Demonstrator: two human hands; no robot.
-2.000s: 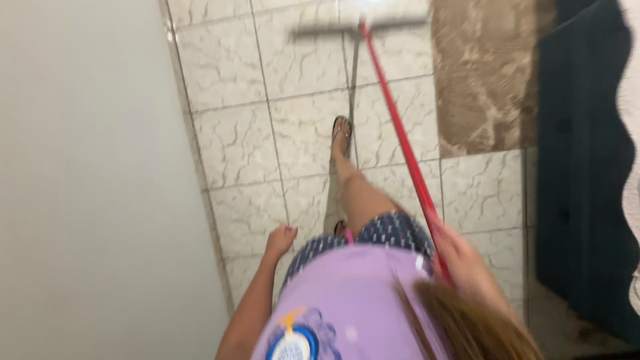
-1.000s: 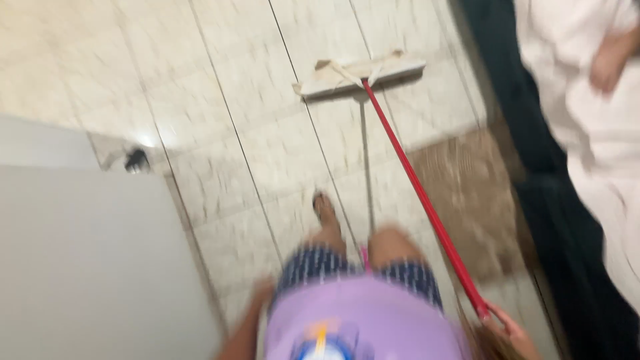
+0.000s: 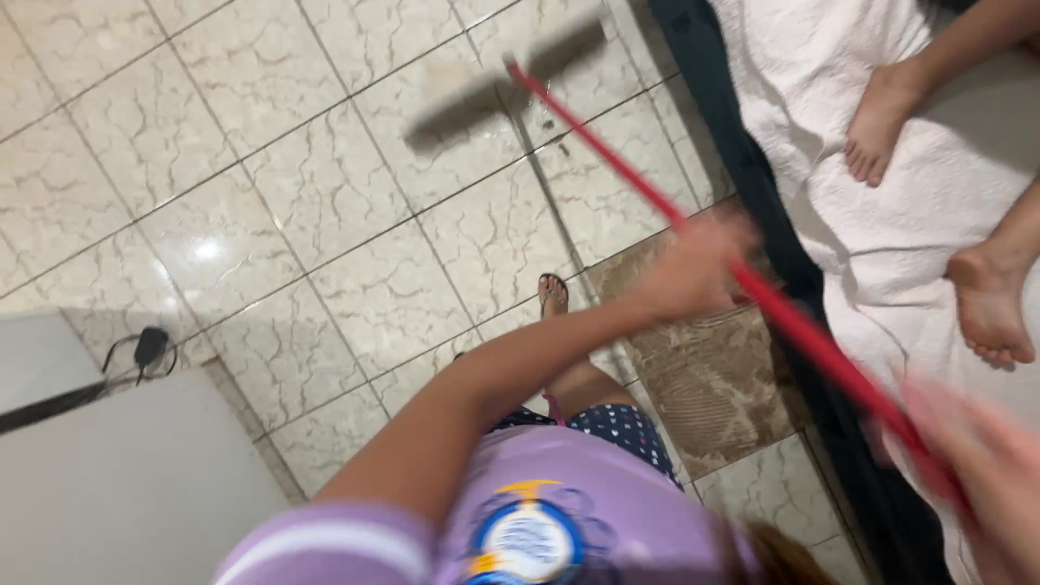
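A long red pole [image 3: 621, 166] slants from upper centre to lower right, blurred by motion. At its far end is a wide, dark, blurred head [image 3: 508, 85], like that of a floor squeegee or broom, over the tiled floor. My left hand [image 3: 703, 264] is closed round the middle of the pole, my left arm reaching across my body. My right hand [image 3: 967, 455], also blurred, grips the pole nearer its upper end, at the right edge. Small dark bits [image 3: 556, 134] lie on the tiles just beside the head.
A brown patterned floor section [image 3: 707, 390] lies right of my sandalled foot [image 3: 553, 294]. Beyond it stands a dark-sided bed or couch [image 3: 751, 179] with a white cover [image 3: 877, 268], where another person's bare feet rest. A grey-white panel [image 3: 130, 487] and a black adapter with cable [image 3: 151, 348] are at left.
My left hand has come across from my left side onto the pole. My right hand has risen with the pole's upper end. The view has shifted, showing the other person's feet.
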